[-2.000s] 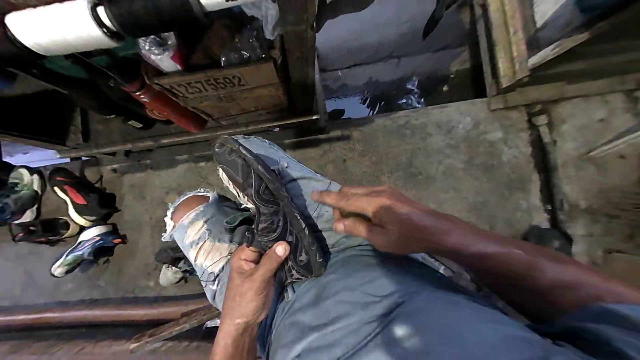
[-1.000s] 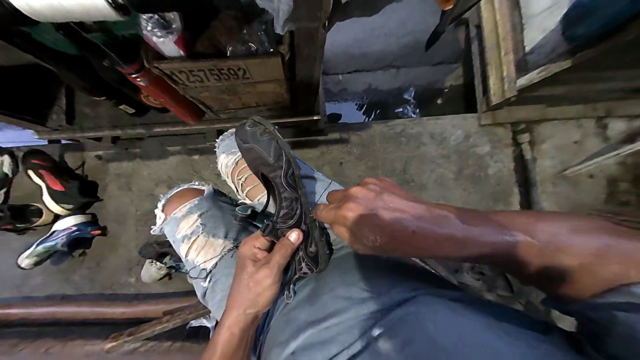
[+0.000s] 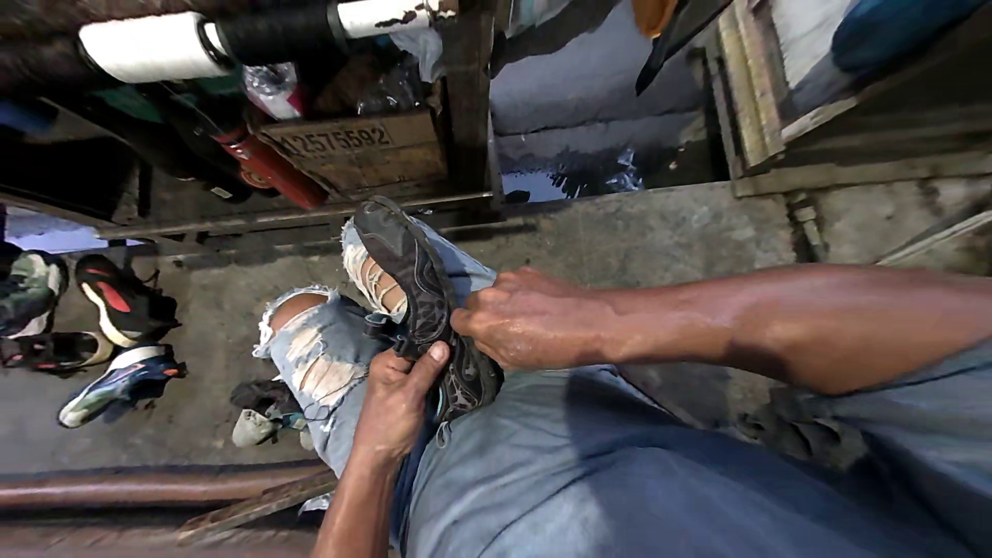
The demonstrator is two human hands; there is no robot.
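A dark sandal or shoe (image 3: 422,287) lies across my lap on ripped blue jeans, its patterned sole facing up. My left hand (image 3: 403,387) grips its near left edge, the thumb pressed on the sole. At the sole's right edge is my right hand (image 3: 527,318), its fingers curled together; whether something thin is pinched in them cannot be told. A strap with a dark buckle (image 3: 380,325) hangs on the left side of the shoe, and a thin loop of thread or cord (image 3: 442,435) shows at its near end.
Several shoes (image 3: 116,298) lie on the concrete floor at left. A wooden shelf ahead holds thread spools (image 3: 147,46), a cardboard box (image 3: 372,155) and a red tool (image 3: 271,167). Wooden furniture (image 3: 748,93) stands at upper right. A wooden bar (image 3: 155,490) runs along the lower left.
My right hand has moved left to the sole's edge, and its fingers, extended two seconds ago, are now curled. My left hand still holds the shoe.
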